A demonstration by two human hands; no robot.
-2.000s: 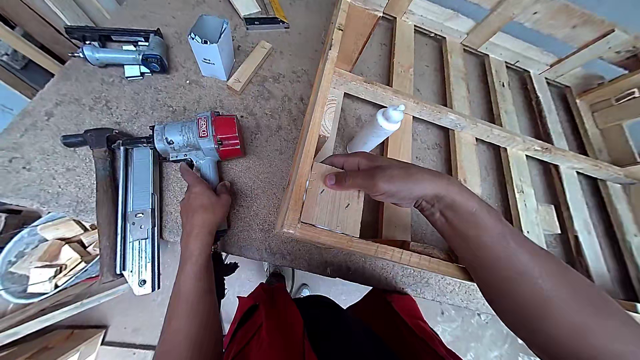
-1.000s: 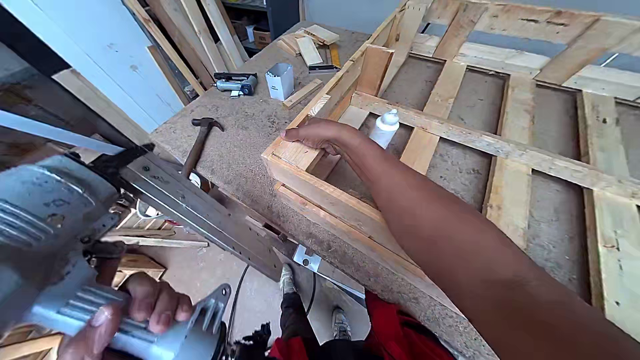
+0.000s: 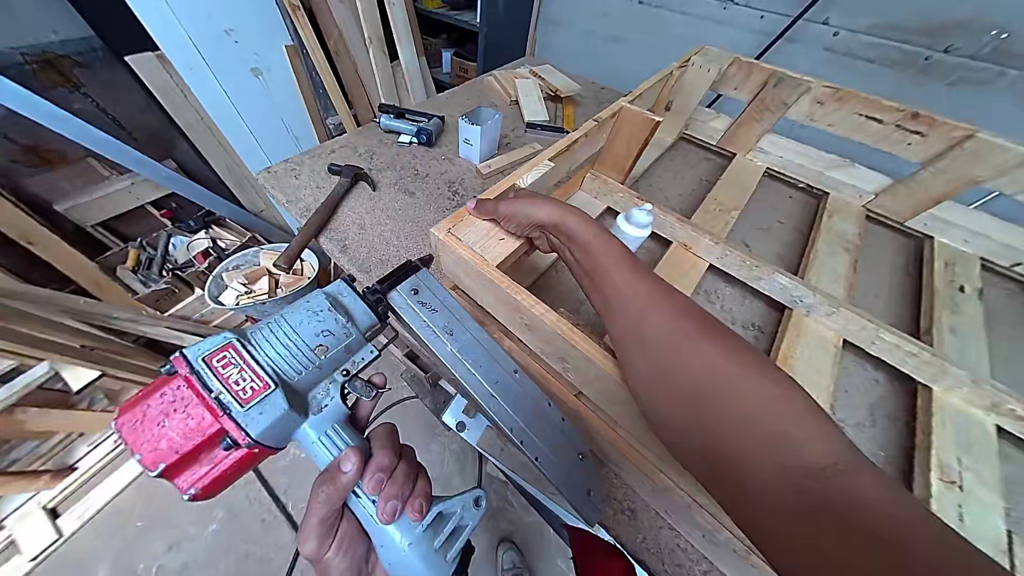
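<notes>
My left hand (image 3: 372, 496) grips the handle of a grey and red Senco pneumatic nailer (image 3: 312, 360). The nailer's nose is close to the near-left corner of a slatted wooden frame (image 3: 528, 312). My right hand (image 3: 536, 216) holds a short wooden block (image 3: 484, 238) inside that corner, thumb on the frame's top edge and fingers partly hidden. Just beyond my right wrist, a white plastic bottle (image 3: 634, 226) stands within the frame.
A claw hammer (image 3: 320, 216) lies at the workbench's (image 3: 400, 184) left edge, above a metal basin (image 3: 304, 292) of wood offcuts. A smaller nailer (image 3: 410, 126), a white box (image 3: 478, 134) and wood pieces (image 3: 532, 100) lie farther back. Planks lean behind.
My left hand has lifted the nailer off the workbench and brought its nose to the frame's corner. The block under my right hand, earlier lying flat-side up, now sits in the corner. The view has shifted.
</notes>
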